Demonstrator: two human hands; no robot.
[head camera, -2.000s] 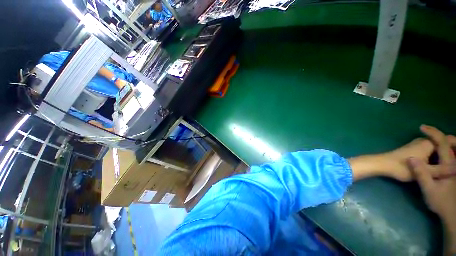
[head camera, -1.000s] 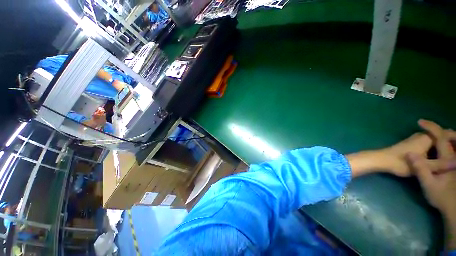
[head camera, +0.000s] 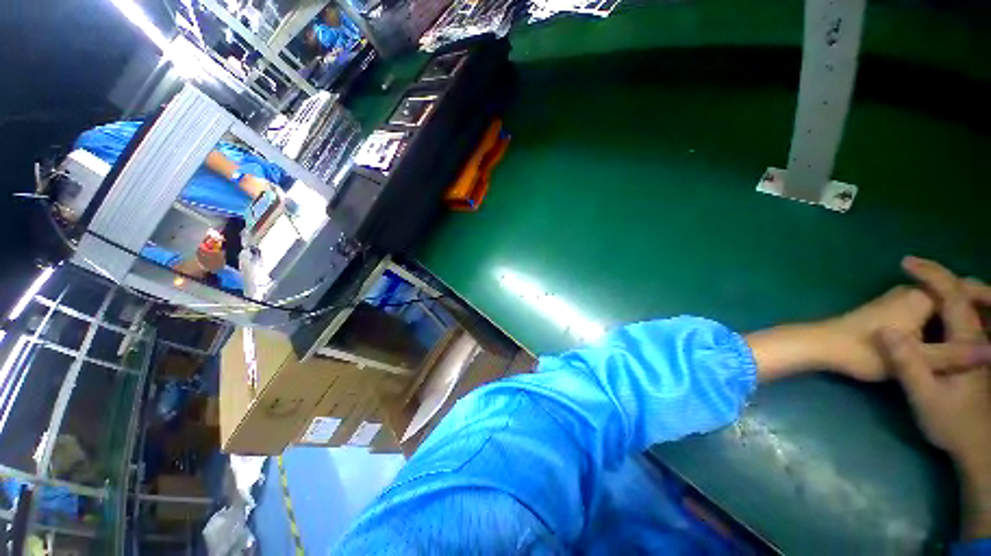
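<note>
My left hand (head camera: 902, 331) and my right hand (head camera: 943, 380) are together at the right edge of the view, over the green bench (head camera: 641, 206). Their fingers are spread and crossed between each other. No object shows in either hand. The picture edge cuts off part of the fingers. My left arm, in a blue sleeve, reaches across the bench's near edge; only a bit of my right cuff shows at the lower right corner.
A pale metal post (head camera: 820, 103) stands bolted to the bench. A black rack (head camera: 435, 141) holds flat screens at the left, with an orange holder (head camera: 476, 168) beside it. Cartons (head camera: 310, 402) are below. Another person in blue (head camera: 223, 179) works inside a white frame.
My hands stay crossed, with little movement. The view shifts slightly. The other person's lower hand has come up, with something orange-red at it.
</note>
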